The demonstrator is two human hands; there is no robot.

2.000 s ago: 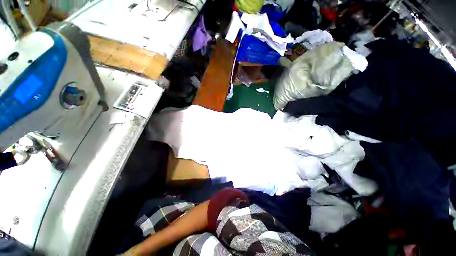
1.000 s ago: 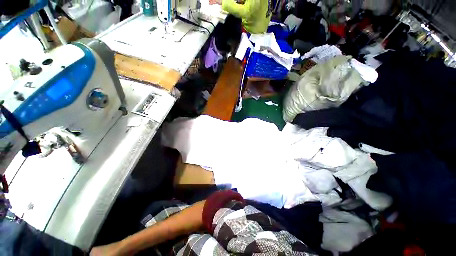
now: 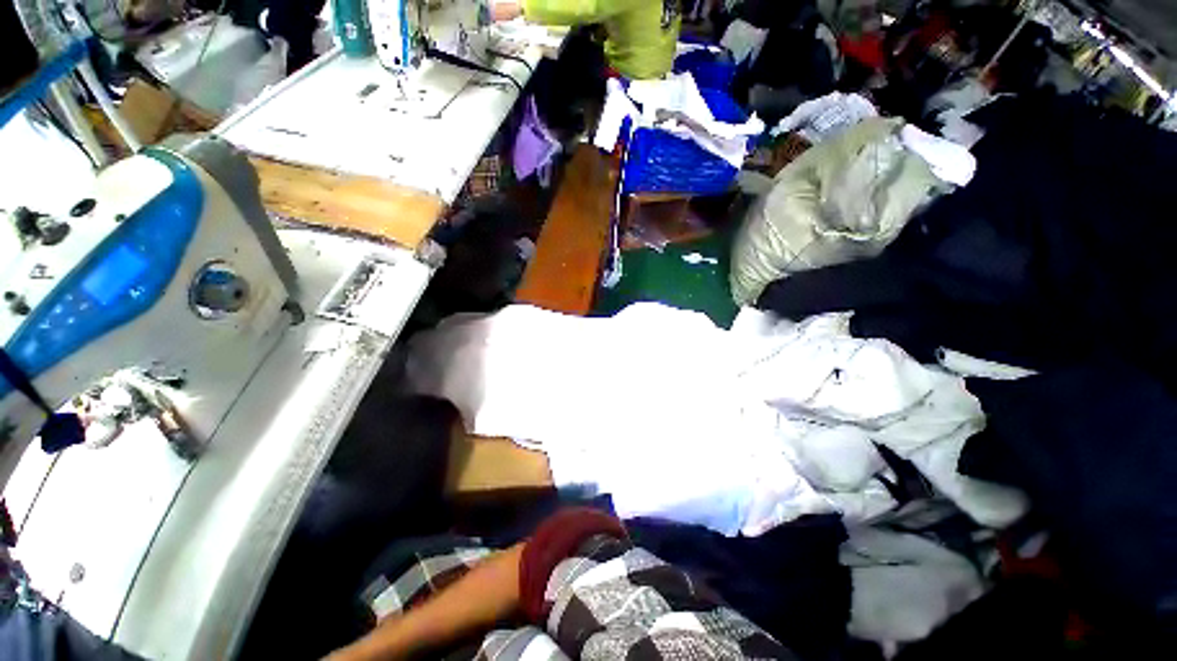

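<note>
My right forearm (image 3: 445,607) runs from a dark red cuff to the bottom edge; the hand itself is cut off by the frame. My left hand is not in view. The white sewing machine head (image 3: 142,284) with its blue panel stands at the left. Its needle area is outside the picture. The white machine bed (image 3: 245,478) runs down toward the lower left. Small pale and metal items (image 3: 142,411) lie on the bed. Dark navy cloth (image 3: 58,639) shows at the bottom left corner.
White cloth pieces (image 3: 633,400) lie in a pile right of the machine. Dark cloth (image 3: 1033,245) is heaped at the right, beside a beige sack (image 3: 826,213). A blue crate (image 3: 684,149) stands behind. A person in a yellow-green top (image 3: 633,32) is at a second machine table (image 3: 387,123).
The view has shifted, showing more of the second table and the person behind it. My right forearm moved toward the lower left, then back somewhat; its hand is out of frame now.
</note>
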